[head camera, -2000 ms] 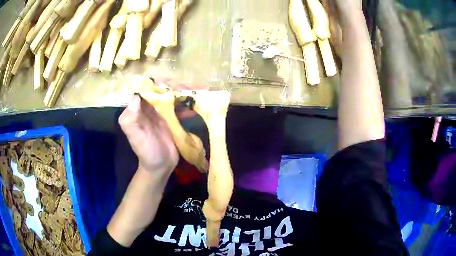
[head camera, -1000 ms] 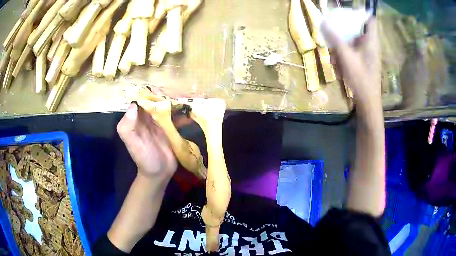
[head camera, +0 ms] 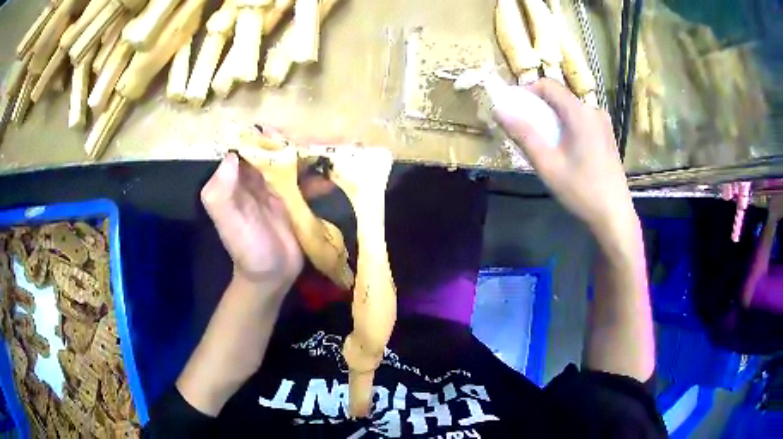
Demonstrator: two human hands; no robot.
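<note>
My left hand (head camera: 253,225) holds two cream-yellow skeleton legs at the bench's front edge. One leg (head camera: 373,266) hangs down over my lap with its wide end at the edge; the other (head camera: 307,225) slants beside it, against my palm. My fingertips are partly hidden behind the legs. My right hand (head camera: 571,154) is closed around a white glue bottle (head camera: 528,113), its nozzle end pointing left over the crusted square work pad (head camera: 446,73). I cannot tell whether the nozzle touches the pad.
Many skeleton legs (head camera: 159,51) lie piled at the bench's back left. Several more legs (head camera: 515,39) lie behind my right hand. A blue bin (head camera: 123,283) with brown sole pieces stands lower left. A reflective panel (head camera: 687,94) is at the right. Another blue container (head camera: 543,321) stands below the bench.
My right hand has come back from the far right of the bench with the white bottle, now over the pad's right side. My left hand and the two legs have hardly moved.
</note>
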